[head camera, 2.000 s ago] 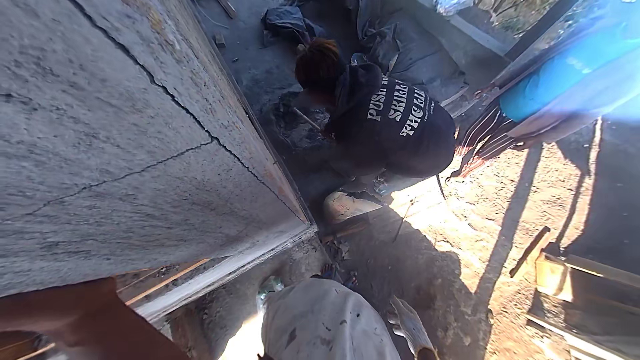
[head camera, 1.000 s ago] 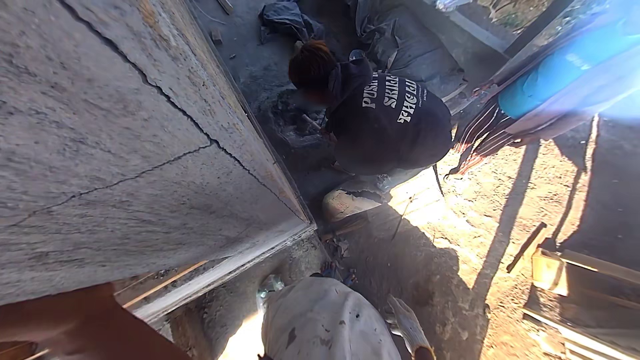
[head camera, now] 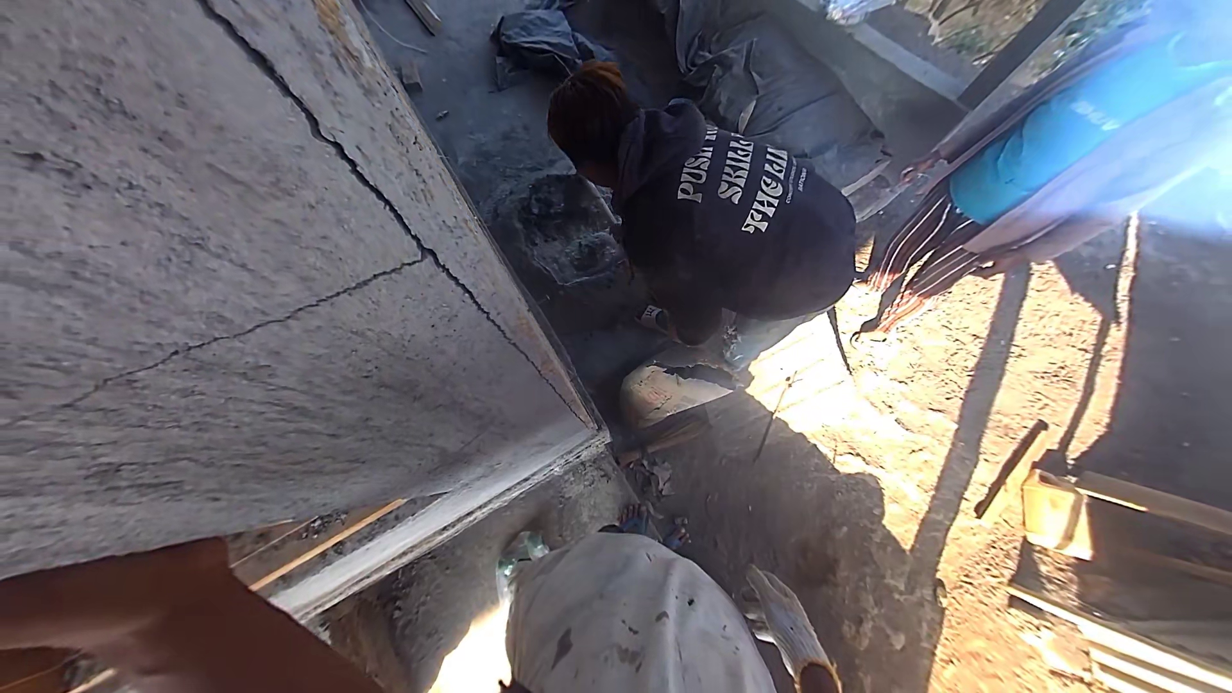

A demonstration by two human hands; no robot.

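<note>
At the lower left, my bare left arm (head camera: 164, 616) crosses the view beneath the cracked grey slab (head camera: 241, 289); my left hand is out of frame. Below the centre is my body in a stained pale garment (head camera: 635, 616). To its right hangs my right hand (head camera: 789, 621), apparently in a pale knitted glove, with the bare wrist at the bottom edge. Its fingers are not clear, nor whether they hold anything. My toes (head camera: 635, 520) show beyond the garment, near the slab's corner.
A co-worker in a dark hooded top (head camera: 741, 212) crouches beside a dark wet patch (head camera: 568, 231). Another person in blue (head camera: 1039, 154) is at upper right. A broken pale object (head camera: 674, 390) lies below the crouching person. Timber frames (head camera: 1145, 500) stand at right.
The crouching co-worker has shifted slightly between frames. My left arm and the pale-gloved right hand have not plainly moved.
</note>
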